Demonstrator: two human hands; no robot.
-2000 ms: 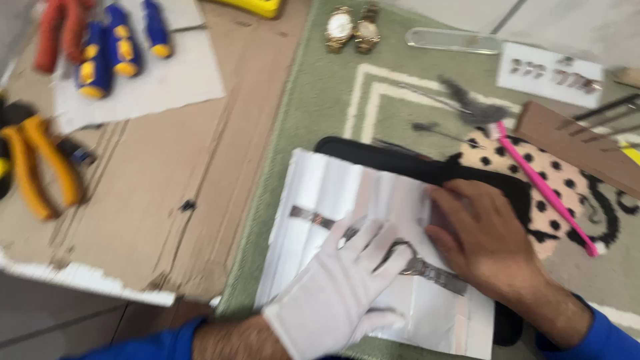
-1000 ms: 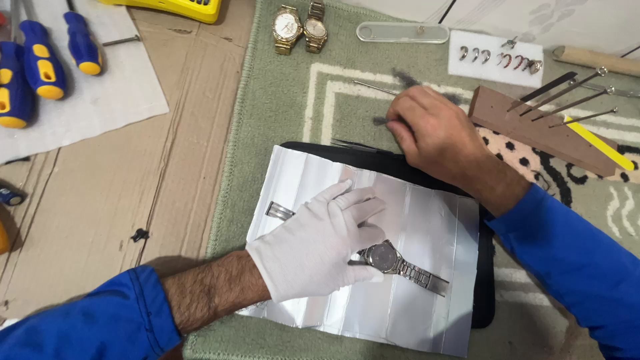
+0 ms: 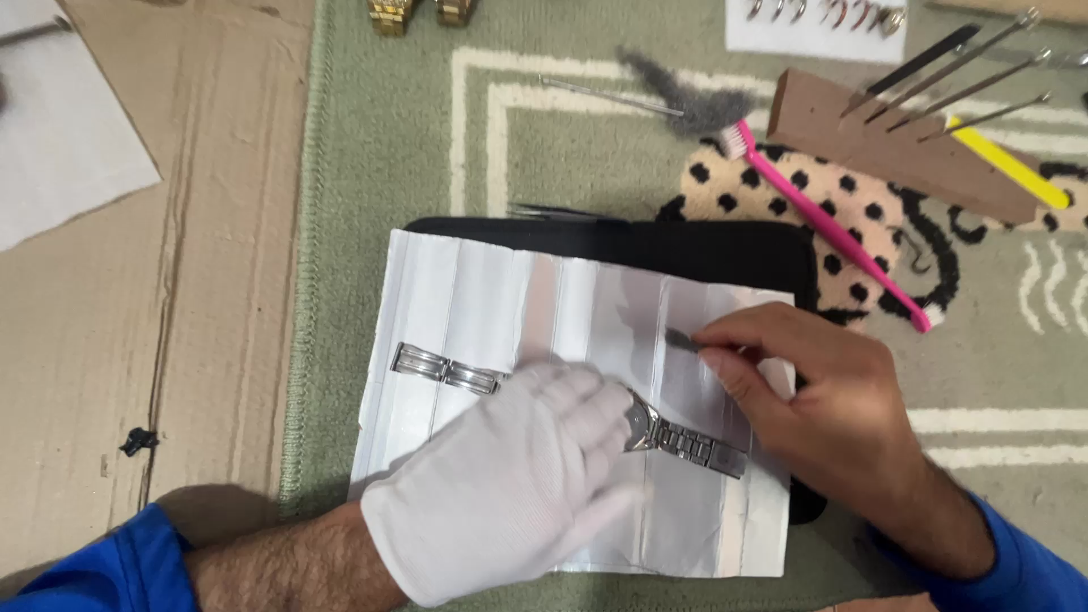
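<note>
My left hand, in a white glove, lies over the middle of a metal wristwatch and covers part of its case and band. The watch rests on a creased, shiny sheet on top of a black pad. At the left the clasp shows, at the right the link bracelet. My bare right hand pinches a small dark grey tuft, which looks like steel wool, between thumb and forefinger above the sheet, up and right of the watch.
Beyond the pad lie tweezers, a thin metal tool, grey steel wool and a pink toothbrush. A brown block holds several slim tools. Gold watches sit at the top edge, cardboard at the left.
My right hand was by the steel wool beyond the pad a second ago; it has come back over the sheet with a small tuft. My left hand stays on the watch.
</note>
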